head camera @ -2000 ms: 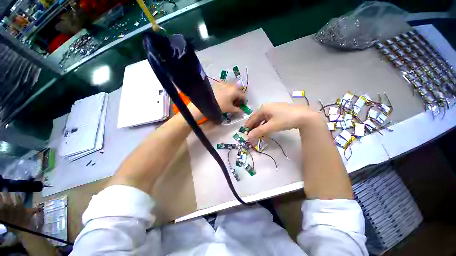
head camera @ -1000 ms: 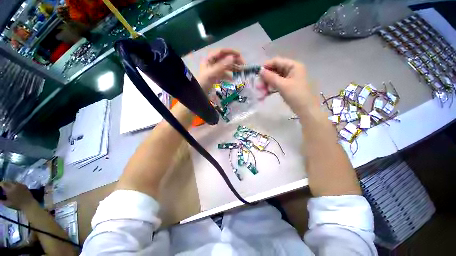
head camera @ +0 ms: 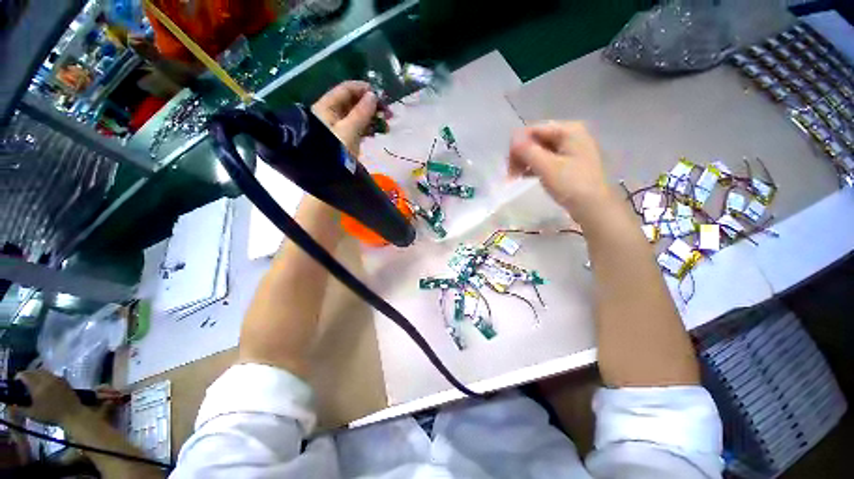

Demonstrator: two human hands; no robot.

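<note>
My left hand (head camera: 348, 110) is raised beyond the orange bowl (head camera: 373, 223), its fingers closed on a small dark green piece. Blurred clear or shiny material shows beside its fingertips. My right hand (head camera: 564, 161) is above the bench on the right, fingers bent together and blurred; whether it holds anything is unclear. Loose green circuit boards with wires (head camera: 444, 170) lie between the hands. A tangled pile of wired boards and batteries (head camera: 479, 281) lies nearer me. The black electric screwdriver (head camera: 323, 173) hangs in front, tip down, partly covering the bowl.
Silver-white batteries (head camera: 693, 217) lie heaped at right, with battery rows (head camera: 796, 79) and a clear bag of greyish parts (head camera: 669, 39) behind. White housings (head camera: 198, 257) are stacked at left. A screwdriver cord crosses the bench front. A neighbour's hand (head camera: 47, 398) is at lower left.
My hands came together over the boards, then separated, the left moving away to the far left and the right staying at right. Another battery with wires now lies on the near pile.
</note>
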